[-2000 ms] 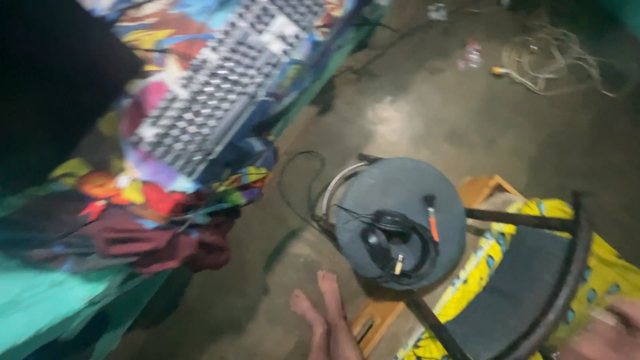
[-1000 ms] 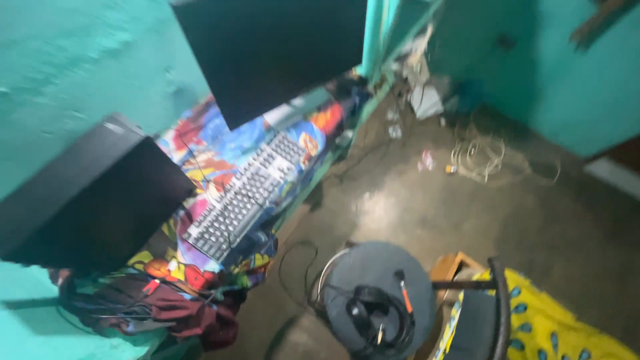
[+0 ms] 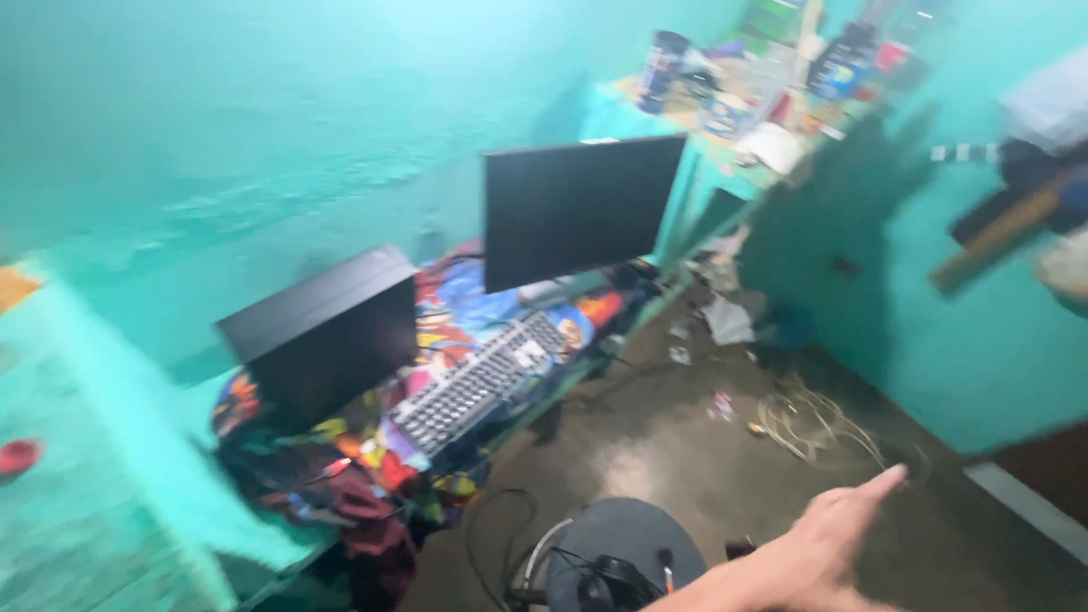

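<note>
At the lower right, my right hand (image 3: 820, 544) reaches out over the floor, a finger extended and nothing seen in it. It is blurred, and its lower part is cut off by the frame edge. Beside its wrist, a round grey stool seat (image 3: 625, 531) bears black headphones (image 3: 616, 582) and a brush (image 3: 667, 568) with an orange handle. My left hand is out of view. Farther off, a light keyboard (image 3: 476, 382) lies on a colourful cloth (image 3: 459, 297), between a black computer case (image 3: 340, 348) and a black monitor (image 3: 586, 208).
A turquoise shelf (image 3: 739, 183) holds bottles and clutter at the upper right. A coiled pale cable (image 3: 807, 425) lies on the floor. Dark red fabric (image 3: 374, 510) hangs off the desk's near end. Items hang by the right wall (image 3: 918, 340).
The view has swung up strongly, bringing the shelf and walls in. My right hand now reaches in at the lower right. The yellow cloth and chair back seen earlier are out of view.
</note>
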